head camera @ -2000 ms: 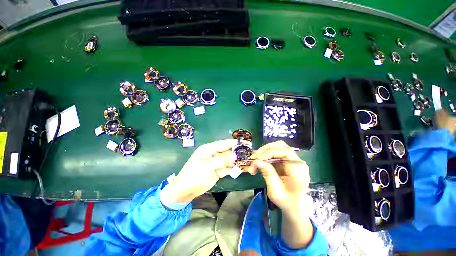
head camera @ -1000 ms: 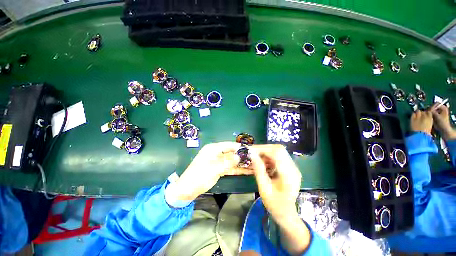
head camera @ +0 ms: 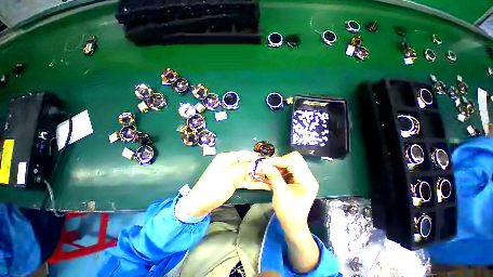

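Observation:
My left hand holds a small round watch module between its fingers, above the bench's near edge. A dark coppery disc sticks out at the module's far side. My right hand has its thumb and fingertips on the module's right side and partly covers it. Whether it still holds the thin metal stick cannot be seen. A black square tray with small white parts lies to the right, beyond my right hand.
More modules with white tabs lie on the green bench. A foam tray with ringed cases stands right, black stacked trays at the far side, a black box left. Clear plastic is low right; a neighbour's blue sleeve shows.
The thin stick seen earlier in my right hand no longer shows. My right fingertips have closed over the module. The neighbour's hands have left the view at the right.

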